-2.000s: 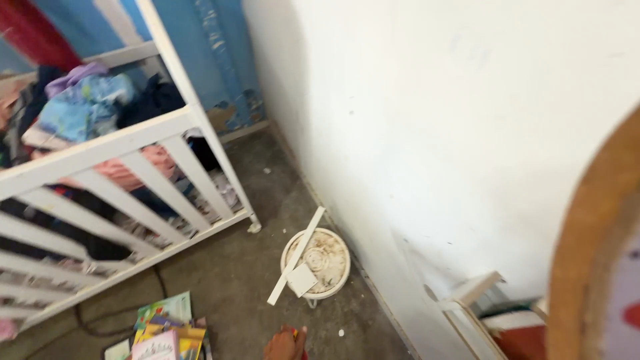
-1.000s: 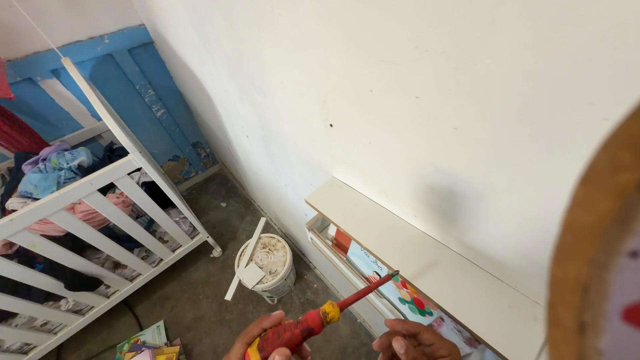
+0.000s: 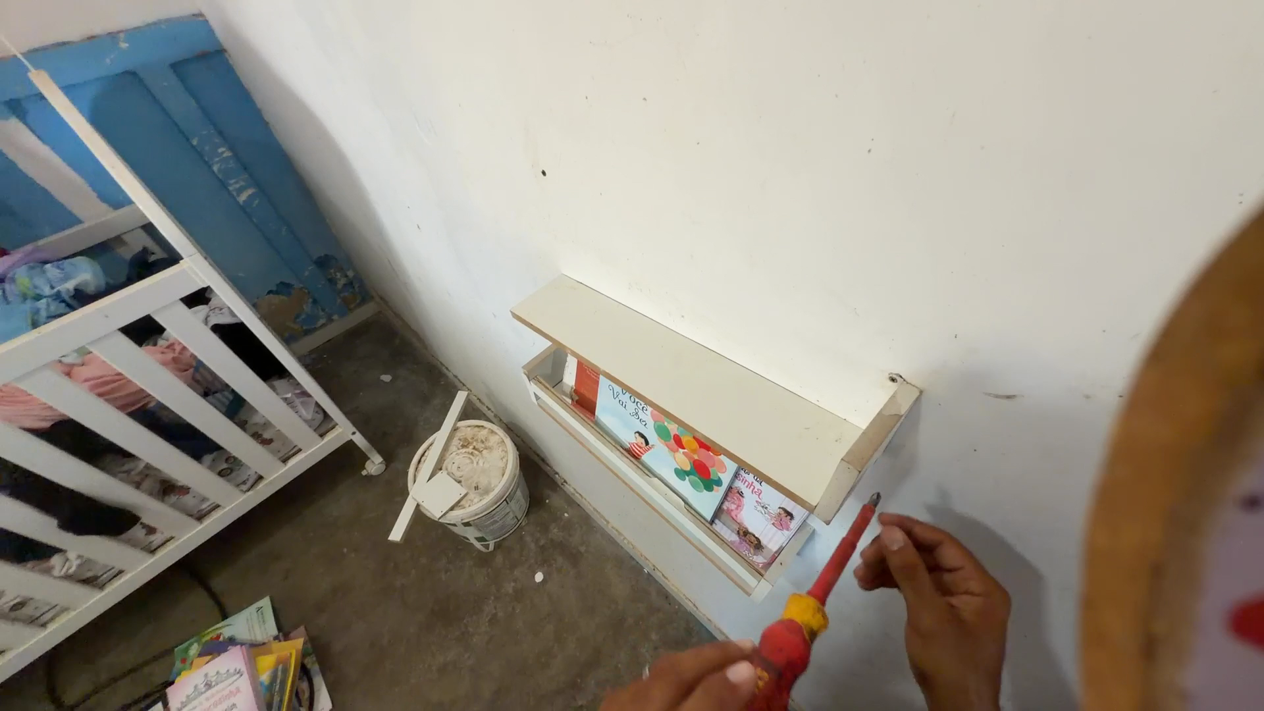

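Observation:
My left hand (image 3: 696, 676) is closed around the red and yellow handle of a screwdriver (image 3: 788, 642), at the bottom of the view. Its insulated red shaft points up and right, the metal tip near the right end of a white wall shelf (image 3: 681, 390). My right hand (image 3: 938, 602) is raised beside the tip, thumb and forefinger close together; whether they pinch something small cannot be told. Under the shelf's top board, picture books (image 3: 662, 444) stand in a narrow white rack. An upright end piece (image 3: 869, 444) closes the shelf's right end, with a small metal fitting by the wall.
A white slatted crib (image 3: 227, 385) full of clothes stands at left before a blue panel (image 3: 188, 148). A bucket (image 3: 484, 474) with white strips across it sits on the floor. Books (image 3: 237, 662) lie lower left. A blurred wood-rimmed round object (image 3: 1136, 494) fills the right edge.
The view has swung towards the wall and shelf. The screwdriver, in my left hand one second ago too, now has its tip by the shelf's right end, and my right hand is beside it.

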